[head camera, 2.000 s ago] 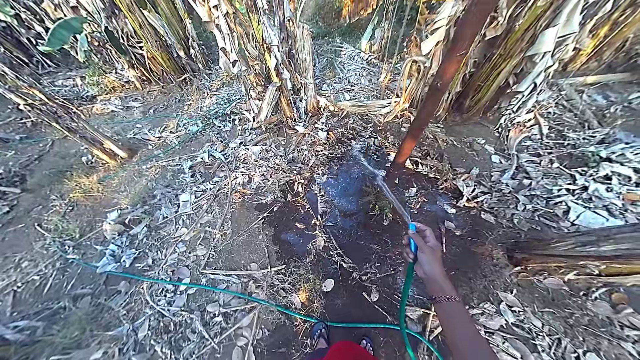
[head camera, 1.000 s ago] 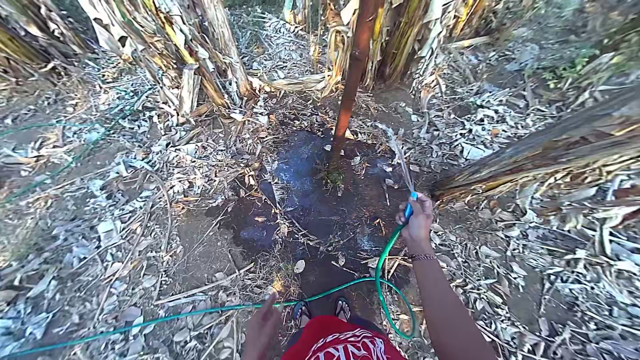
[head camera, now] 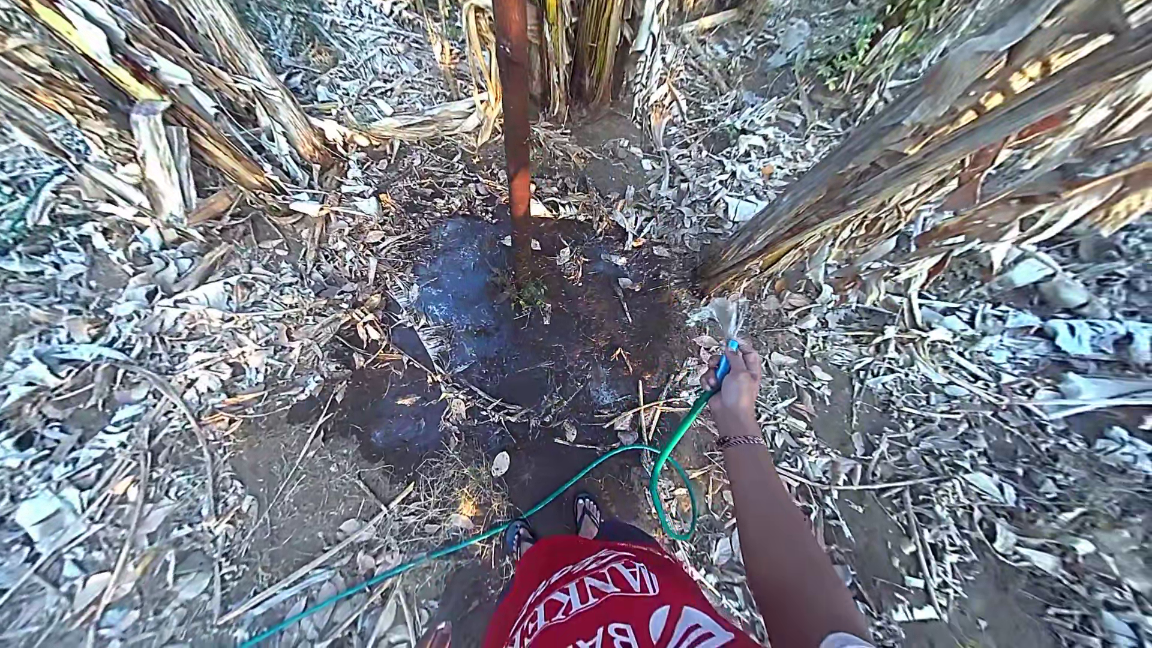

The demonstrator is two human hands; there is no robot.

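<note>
My right hand [head camera: 738,387] is closed around the blue end piece [head camera: 723,367] of a green garden hose [head camera: 677,437]. Water [head camera: 723,315] sprays out just beyond the fingers. From my hand the hose drops into a loop, then runs past my feet to the lower left. Dark wet soil with a puddle [head camera: 459,288] surrounds the foot of a rust-brown pole [head camera: 516,117], left of my hand. Of my left hand [head camera: 436,635], only what seems a small part shows at the bottom edge; its fingers are hidden.
Dry banana stems stand at the upper left [head camera: 243,90] and behind the pole [head camera: 598,54]. A thick dry stem [head camera: 900,153] leans at the right. Leaf litter [head camera: 945,405] and loose sticks [head camera: 315,553] cover much ground. My sandalled feet [head camera: 587,515] are at the puddle's near side.
The view has shifted to the right. The water stream, longer and thinner before, is now a short spray. My left hand, seen at the bottom one second ago, has moved almost out of view.
</note>
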